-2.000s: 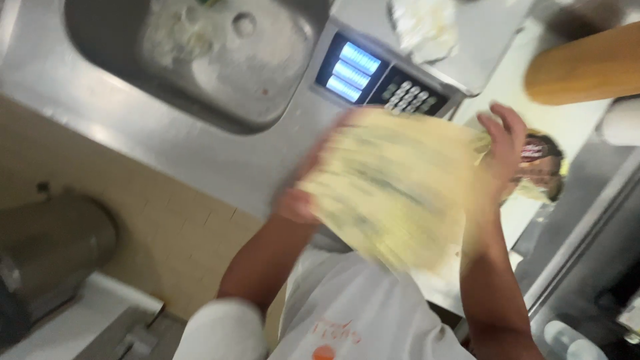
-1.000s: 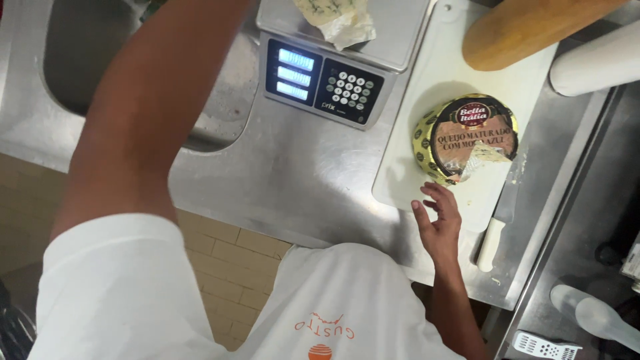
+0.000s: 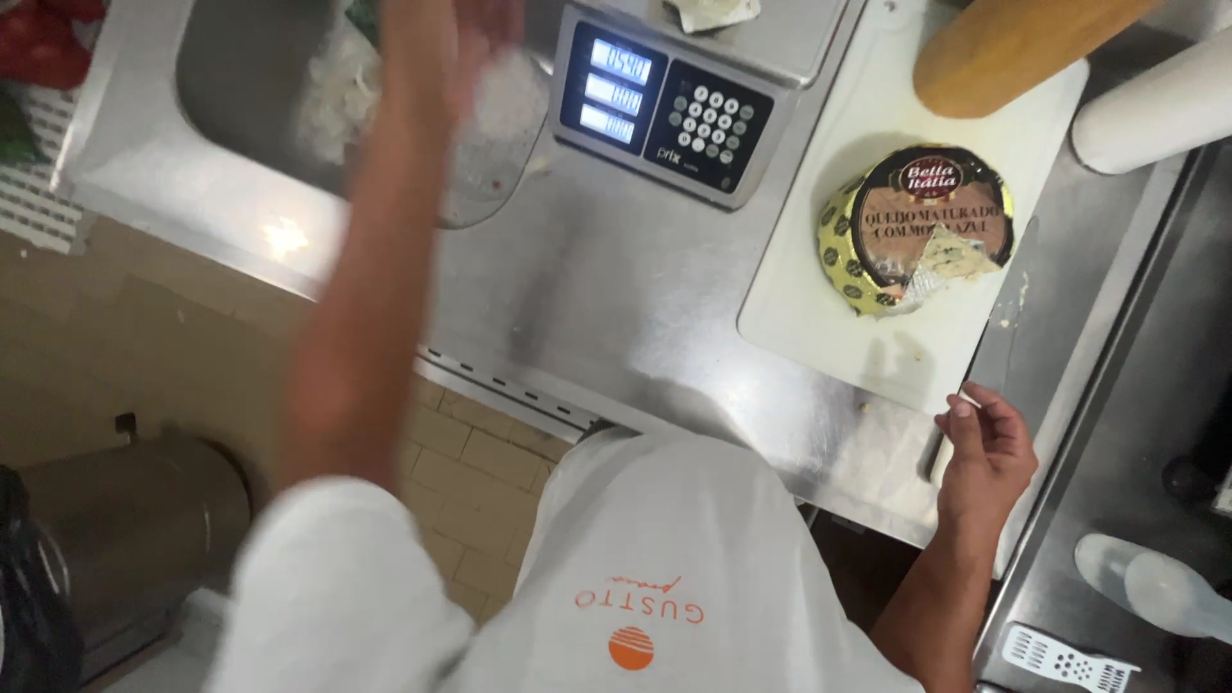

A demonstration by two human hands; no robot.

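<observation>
My left hand is a blur at the top, over the edge of the steel sink; whether it holds anything cannot be made out. My right hand is low at the right, fingers half curled, over the pale handle of a knife lying beside the white cutting board. On the board sits a wheel of blue cheese in gold foil with a printed top, its wrapper torn at one edge. A lit digital scale bears a crumpled wrapper with cheese, partly cut off by the frame.
The steel sink at upper left holds pale scraps. An orange cylinder and a white roll lie at upper right. Plastic spoons and a white slotted utensil are at lower right. A metal bin stands lower left.
The pale yellow sheet held between both hands two seconds ago is no longer seen in them. Since one second ago, my right hand has moved from beside the cheese wheel down to the knife handle.
</observation>
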